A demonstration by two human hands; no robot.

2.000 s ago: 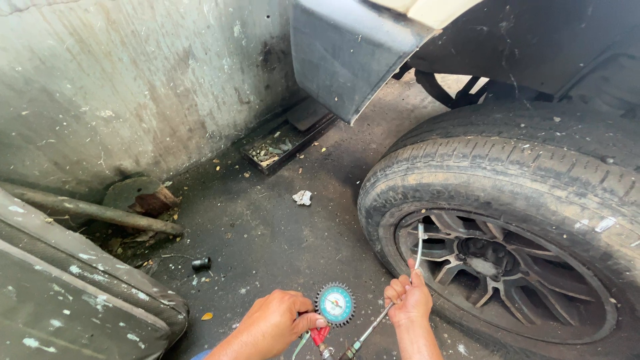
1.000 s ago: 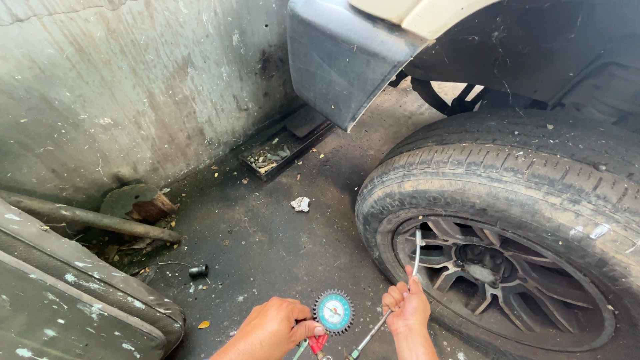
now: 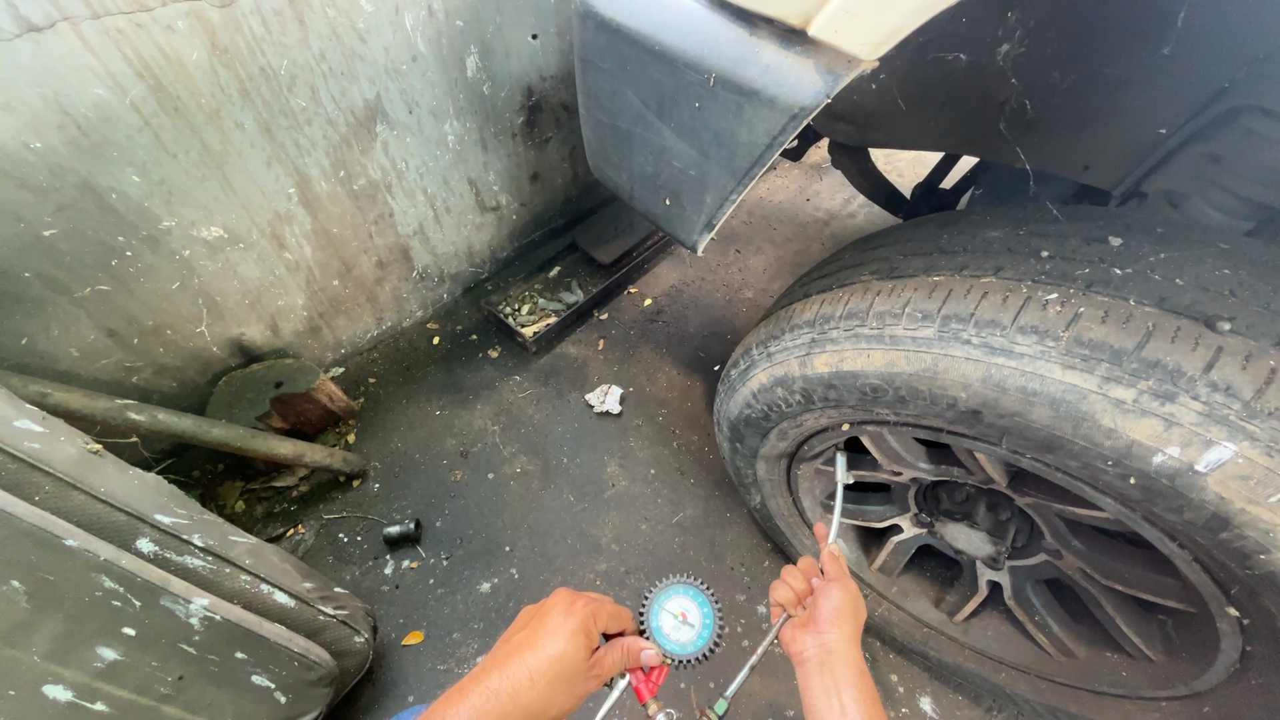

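My left hand [image 3: 580, 650] grips a tire inflator by its red fitting, just below the round pressure gauge [image 3: 681, 619] with a teal dial and black toothed rim. To its right, my right hand [image 3: 820, 600] is closed around the inflator's metal tube [image 3: 752, 668]. The bent upper end of the chuck [image 3: 841, 468] lies over the rim's edge, near the inner wall of the dusty tire [image 3: 900, 370]. Whether it sits on the valve cannot be told. The multi-spoke alloy wheel [image 3: 975, 535] is right of my right hand. The inflator's lower part is cut off by the frame edge.
A vehicle bumper corner [image 3: 690, 120] juts above the floor. Along the stained wall [image 3: 300, 180] lie a tray of debris [image 3: 545, 310], a cut log [image 3: 285, 395] and a pole [image 3: 180, 430]. A paint-spotted suitcase [image 3: 150, 620] stands at left, near a small black cylinder [image 3: 402, 532].
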